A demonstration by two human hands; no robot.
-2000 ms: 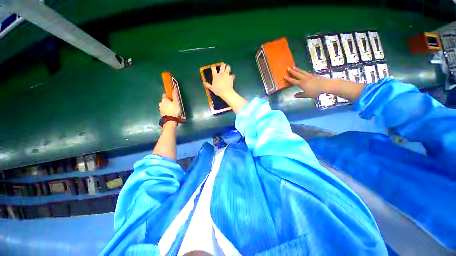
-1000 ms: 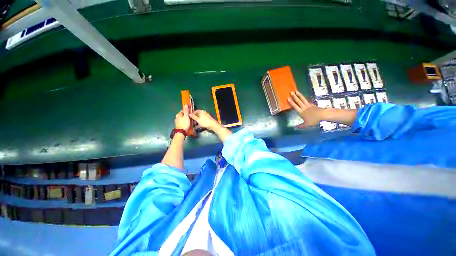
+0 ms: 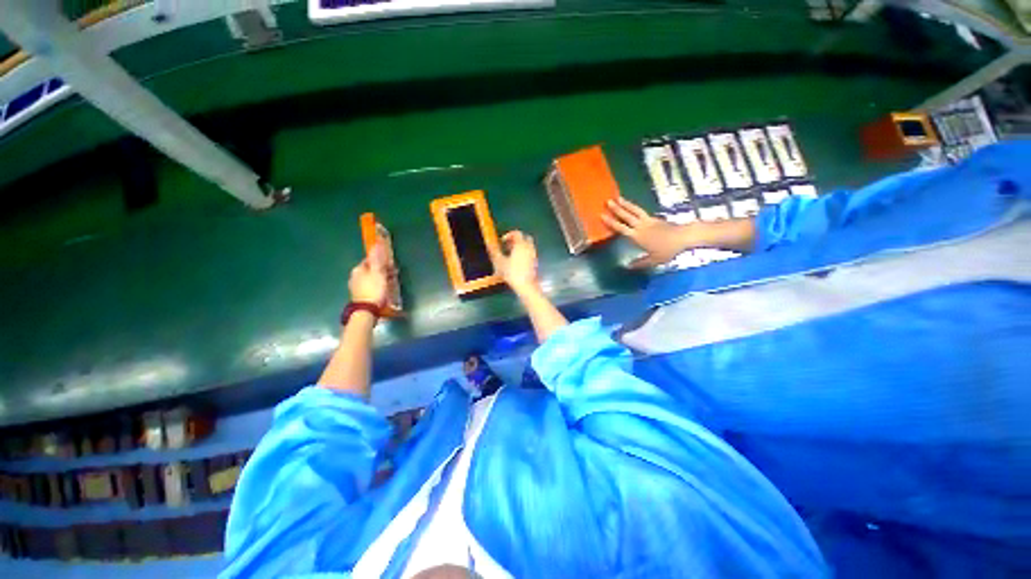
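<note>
My left hand point(image 3: 369, 283) grips a narrow stack of orange frames point(image 3: 390, 266) standing on edge on the green bench. My right hand point(image 3: 517, 262) is at the right edge of an orange frame point(image 3: 441, 249) with a dark window, lying face up; its thumb touches the edge, and whether it grips is unclear. A thick orange stack point(image 3: 590, 195) with a layered side stands further right.
A neighbour's hand point(image 3: 656, 235) rests on the thick stack. White flat parts point(image 3: 698, 166) lie in two rows beside it, partly behind the neighbour's blue sleeve. Another orange stack point(image 3: 898, 136) is at far right. Dark blocks point(image 3: 124, 486) line the floor lower left. A metal post point(image 3: 170, 124) stands upper left.
My right hand has moved from the narrow stack to the flat orange frame, which now looks thicker. My left hand still holds the narrow stack. The camera view has shifted.
</note>
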